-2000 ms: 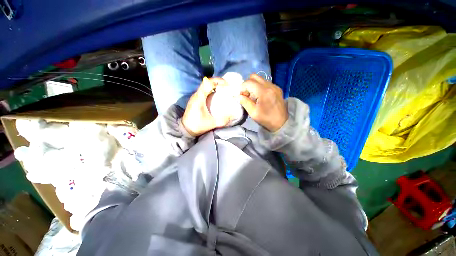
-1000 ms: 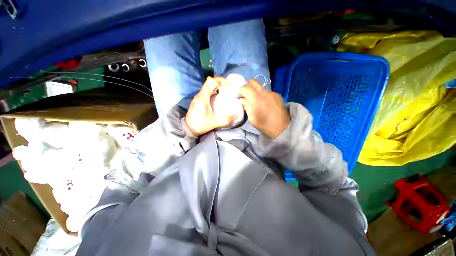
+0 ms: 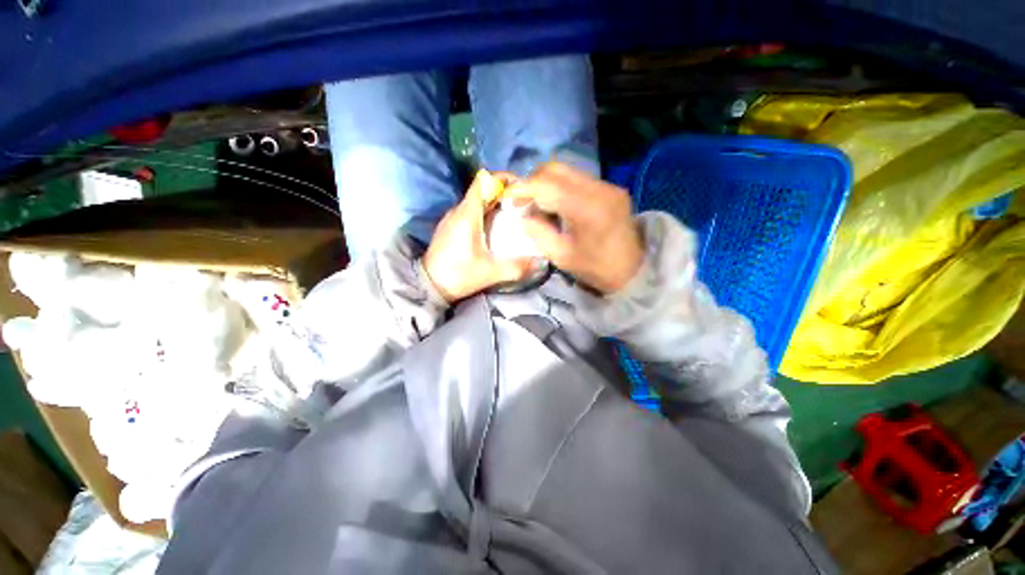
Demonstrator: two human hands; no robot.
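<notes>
A small white plush toy piece (image 3: 513, 234) is held over the lap between both hands. My left hand (image 3: 459, 249) grips it from the left side, with a small yellow-orange band at a fingertip. My right hand (image 3: 587, 225) lies over its right and upper part, fingers bent against it and slightly blurred. The right hand hides much of the piece. No needle can be made out.
An open carton (image 3: 169, 242) of white plush pieces (image 3: 146, 348) stands at left. A blue perforated basket (image 3: 736, 230), yellow bags (image 3: 899, 242) and a red plastic object (image 3: 916, 466) are at right. A blue-covered table edge (image 3: 393, 45) crosses the top.
My right hand has moved left and further over the plush piece, covering its top. The small thread loop by the right fingers no longer shows. The view has shifted slightly.
</notes>
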